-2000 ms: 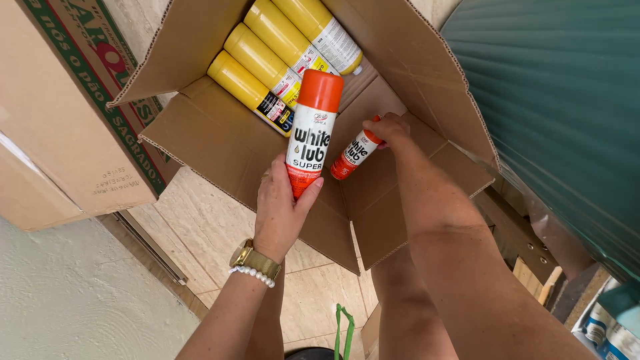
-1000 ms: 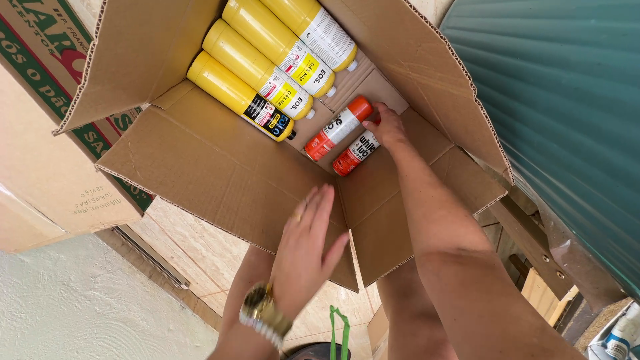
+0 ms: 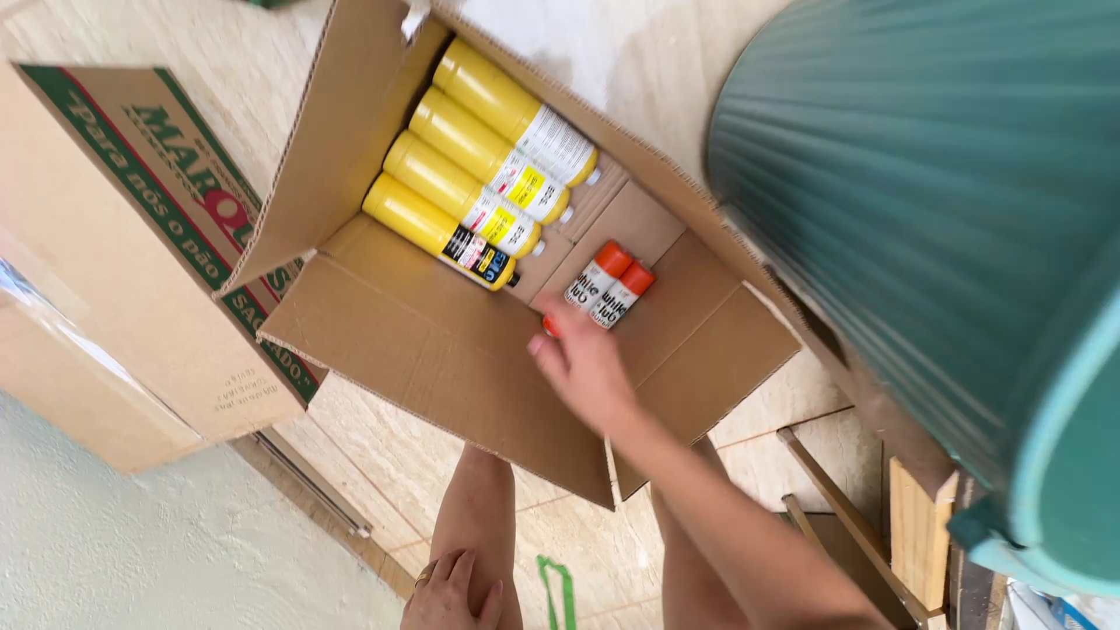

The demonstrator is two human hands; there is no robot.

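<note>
An open cardboard box holds several yellow gas cylinders, lying side by side at its upper left. Two red and white spray cans labelled "white lub" lie side by side at the box's lower right, the left can and the right can. Over their lower ends is my right hand, fingers partly bent; whether it touches a can is unclear. My left hand rests on my knee at the bottom, holding no object.
A printed cardboard carton stands to the left. On the right is a large ribbed green container. A green strap shows between my legs above the tiled floor, with wooden pieces at lower right.
My left hand, which held one spray can at first, has let it go in the box and moved down to my knee. My right hand has drawn back toward the cans' lower ends.
</note>
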